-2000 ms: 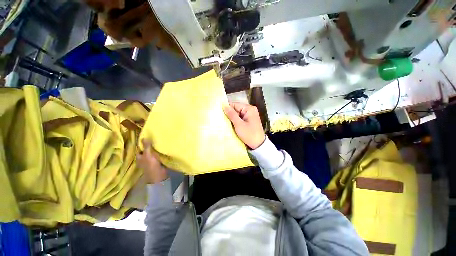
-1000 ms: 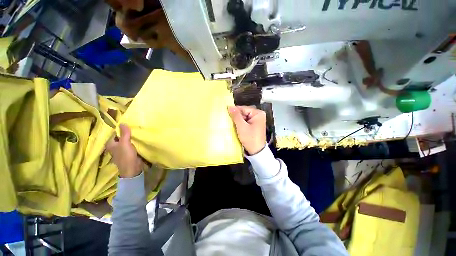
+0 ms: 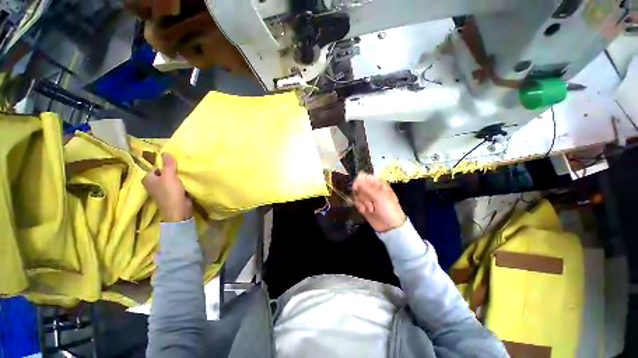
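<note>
A bright yellow bag panel (image 3: 245,154) lies spread left of the machine arm, its upper right corner beside the presser foot (image 3: 308,52). My left hand (image 3: 168,189) grips its left edge, fingers partly hidden by the material. My right hand (image 3: 378,203) is off the panel, right of its lower right corner, with fingers curled together. Thin pale thread (image 3: 341,194) runs from that corner to my right fingertips; its exact hold is blurred. The needle point cannot be made out.
The white machine head and pale cylinder arm (image 3: 399,105) are above right. A green spool (image 3: 543,94) is on the machine side. A crumpled yellow heap (image 3: 91,210) lies at left. Yellow bags with brown bands (image 3: 535,287) lie lower right. Brown pieces (image 3: 192,42) are beyond the head.
My right hand has let go of the panel's right edge and moved right and down. My left hand moved left along the panel earlier and still grips it.
</note>
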